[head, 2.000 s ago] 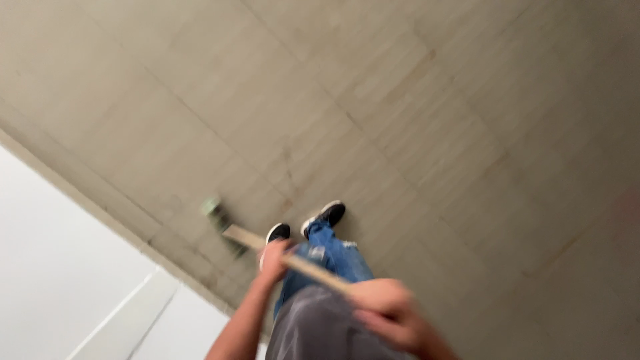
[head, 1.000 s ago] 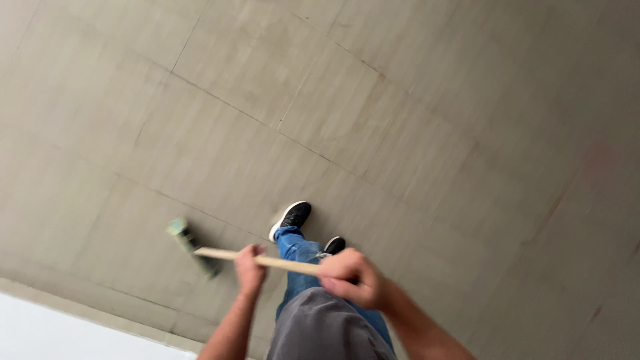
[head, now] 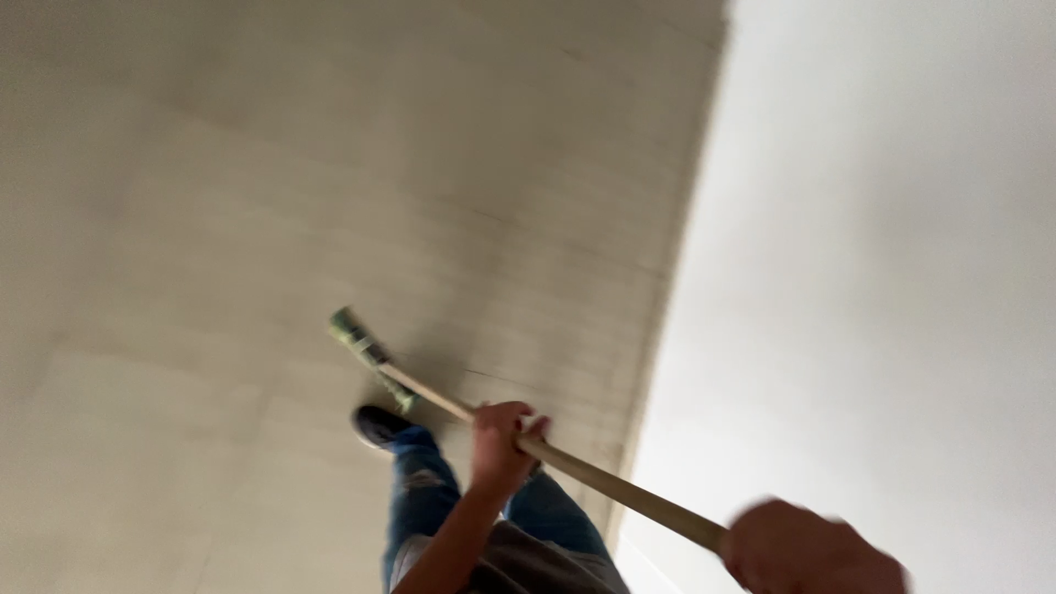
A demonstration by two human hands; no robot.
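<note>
A broom with a pale wooden handle (head: 623, 492) slants from lower right to upper left across the head view. My left hand (head: 503, 441) is wrapped around the handle's middle, in front of my jeans. My right hand (head: 813, 549), blurred, grips the handle near its upper end at the lower right. The green and dark broom head (head: 360, 342) is at the far end, just beyond my dark shoe (head: 380, 426). Blur hides whether its bristles touch the floor. My other shoe is mostly hidden behind my left hand.
A grey-beige floor (head: 247, 247) with thin joint lines spreads to the left and ahead. On the right a white wall (head: 841, 247) meets it along a narrow, darker edge strip running up the view.
The view has turned strongly, and the white wall now stands on the right instead of the lower left. My right hand is farther from my left hand along the handle.
</note>
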